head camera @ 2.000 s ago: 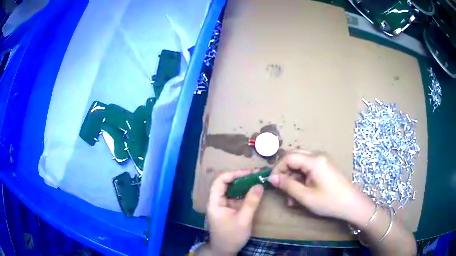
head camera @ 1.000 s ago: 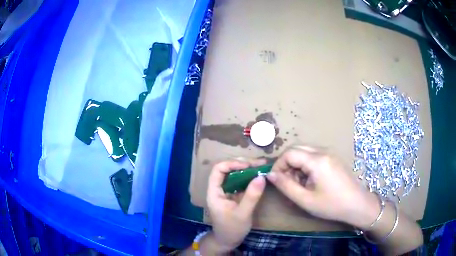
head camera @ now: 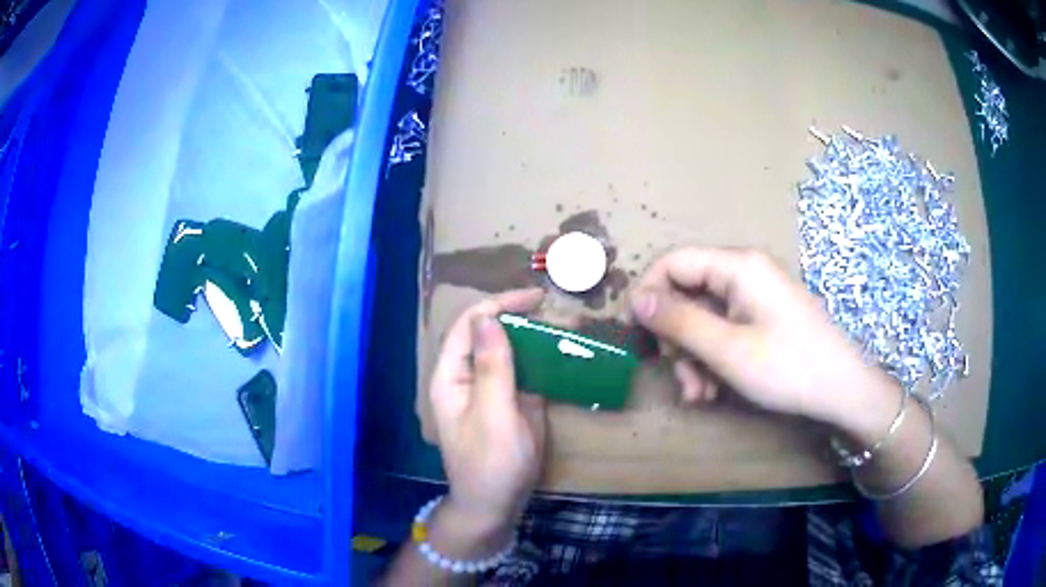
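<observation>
My left hand (head camera: 491, 407) holds a glossy dark green plastic part (head camera: 567, 365) by its left end, over the near part of the cardboard, with its broad face up and a white glare line on it. My right hand (head camera: 734, 333) is just right of the part, apart from it, with thumb and index fingertips together; whether a pin is between them cannot be seen. A small white pot or cap (head camera: 576, 263) with a red bit at its left side stands on the cardboard beyond the part. A heap of silver metal pins (head camera: 881, 258) lies at the right.
Tan cardboard (head camera: 688, 126) has brown wet stains around the pot. A blue tote (head camera: 353, 333) at left holds several green parts (head camera: 235, 269) on a white liner (head camera: 138, 344). Loose pins (head camera: 408, 135) lie beside the tote, others (head camera: 989, 103) at far right. A dark cover (head camera: 1004, 29) shows top right.
The green part is turned and its broad face shows now. My right hand has come away from its right end. The whole view has shifted, so the table things sit higher and further left.
</observation>
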